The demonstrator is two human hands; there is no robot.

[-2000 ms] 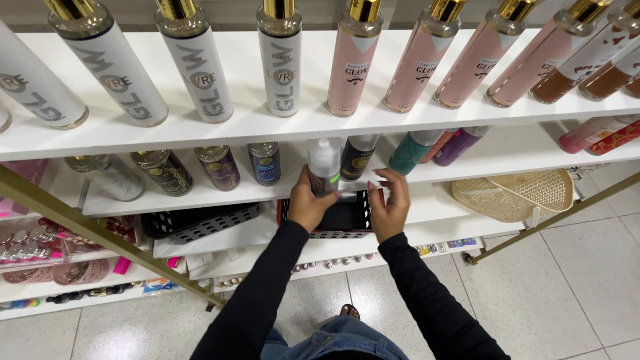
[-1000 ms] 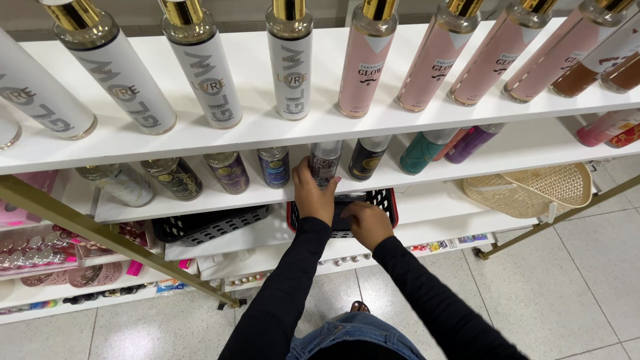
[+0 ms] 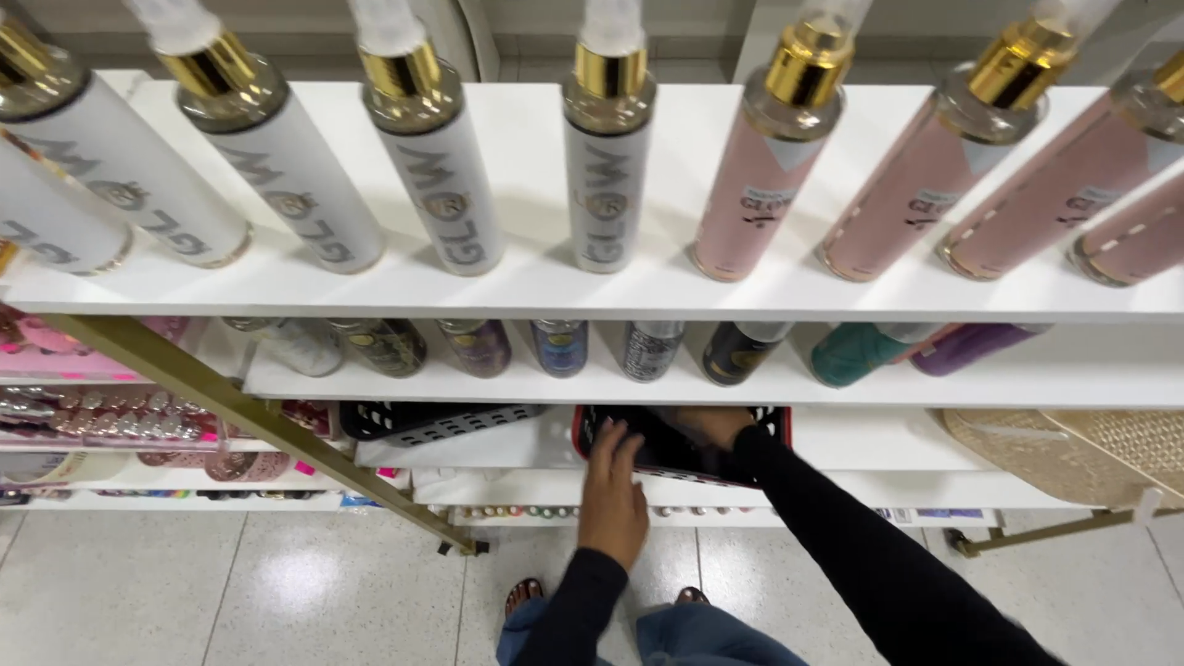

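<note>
My right hand point(image 3: 710, 425) reaches into a black plastic basket with a red rim point(image 3: 684, 453) on the shelf below the small bottles; its fingers are hidden, so any hold cannot be seen. At the basket's near left edge is my left hand point(image 3: 614, 495), fingers somewhat apart, holding nothing visible. Above the basket, a silver-patterned bottle point(image 3: 652, 351) stands on the middle shelf, between a blue-labelled bottle point(image 3: 561, 348) and a black bottle point(image 3: 740, 353). A teal bottle point(image 3: 856, 355) is farther right.
White-labelled spray bottles point(image 3: 606, 185) and pink spray bottles point(image 3: 772, 185) line the white top shelf point(image 3: 518, 294) above my hands. Left of the red-rimmed basket lies another black basket point(image 3: 435, 425). Woven trays point(image 3: 1064, 453) jut out at right. A gold metal leg point(image 3: 259, 425) slants down at left.
My left hand has let go of the silver-patterned bottle, which now stands on the middle shelf, and has come down to the basket. My right hand has gone deeper into the basket. The view has moved closer.
</note>
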